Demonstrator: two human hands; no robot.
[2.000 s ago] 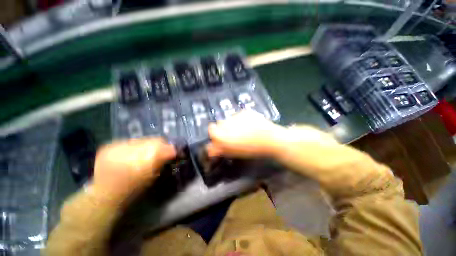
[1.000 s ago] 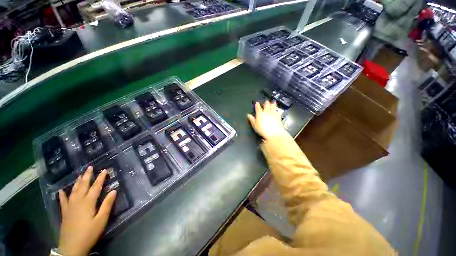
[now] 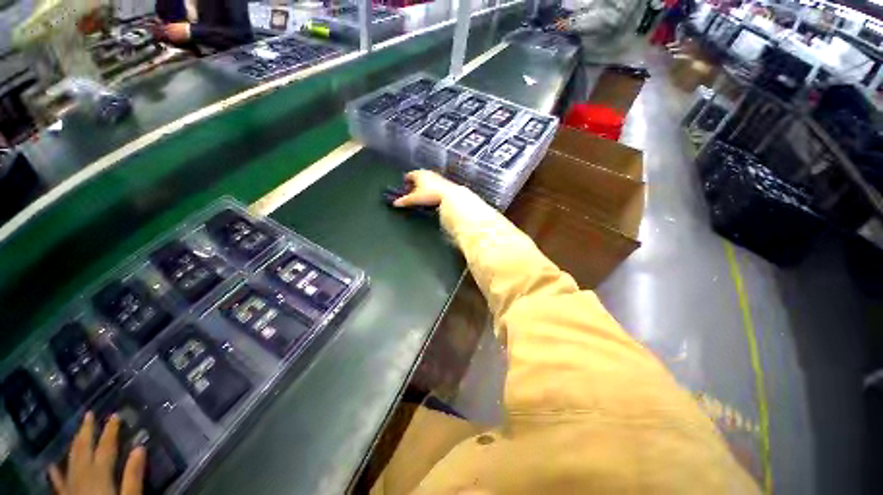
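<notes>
A clear plastic blister tray [image 3: 322,324] lies on the dark green bench at the left, with two rows of pockets holding dark phones, such as a phone [image 3: 205,371] with its rear face up. My left hand [image 3: 100,461] rests with spread fingers over the near-left pocket, cut off by the bottom edge. My right hand [image 3: 419,189] is stretched out beside the tray stack, with its fingers on a small dark phone [image 3: 395,195] on the bench. The hand partly hides that phone.
Stacked clear trays of phones [image 3: 455,131] stand on the bench beyond my right hand. Brown cartons [image 3: 581,198] and a red stool [image 3: 594,121] are right of the bench. The green line [image 3: 145,179] runs behind. Other people [image 3: 605,34] are at the back. A black bag [image 3: 760,198] is on the floor.
The view has turned to the right, so the trays appear further left. My right hand has closed its fingers around a dark phone. My left hand stays over the near-left pocket.
</notes>
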